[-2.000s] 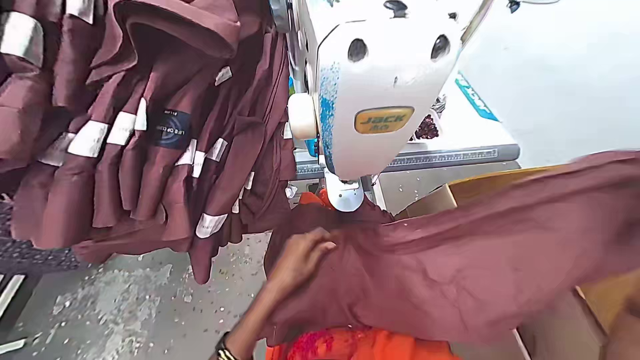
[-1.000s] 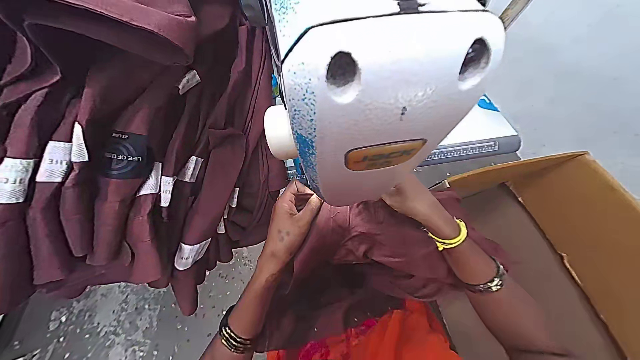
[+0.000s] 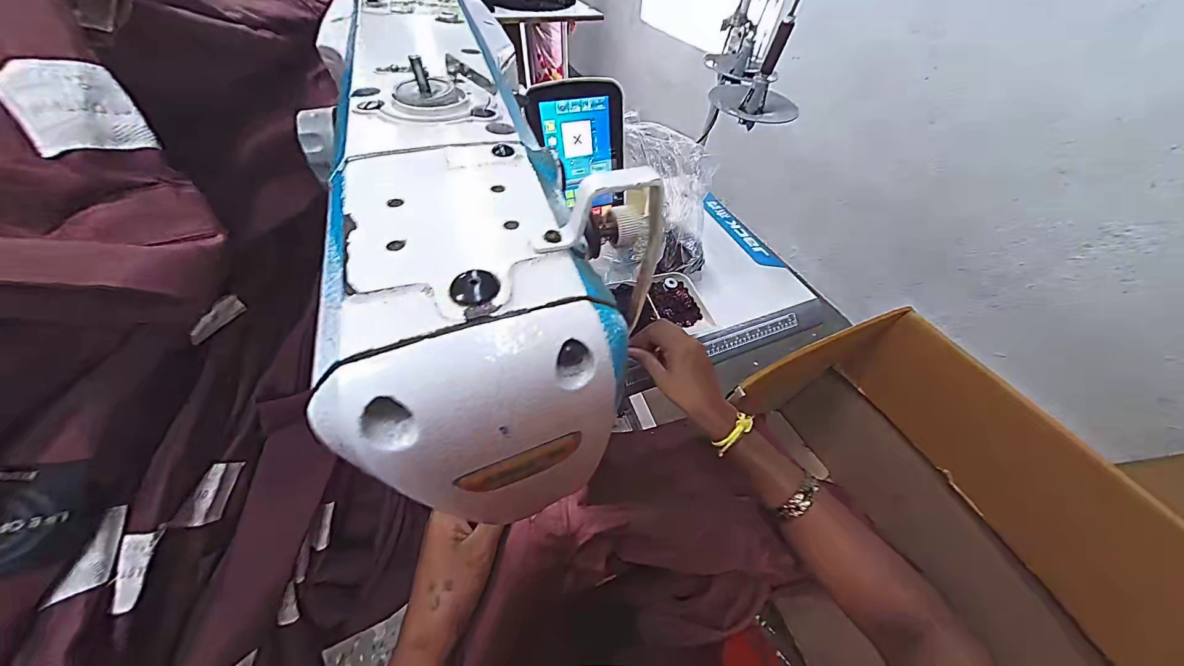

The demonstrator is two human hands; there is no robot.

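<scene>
A white and blue Jack sewing machine head [image 3: 462, 407] fills the middle of the view. Under its front end is my left hand [image 3: 467, 536], mostly hidden by the machine, beside a maroon garment [image 3: 684, 518]; its fingers cannot be seen. Right of the machine, my right hand [image 3: 675, 365] is raised with bent fingers near the tray of small dark buttons or beads [image 3: 675, 303]; whether it pinches anything is unclear. The garment spreads below the machine, between my forearms.
Many maroon garments [image 3: 277, 462] with white labels hang at the left. An open cardboard box [image 3: 999, 435] stands at the right. Behind are a lit control screen [image 3: 578, 139], a clear plastic bag [image 3: 671, 176], a thread stand [image 3: 754, 102] and a ruler strip [image 3: 754, 335] on the machine table.
My right hand has moved from the garment under the machine to beside the tray at the right. My left hand stays low by the machine. The view has swung markedly upward.
</scene>
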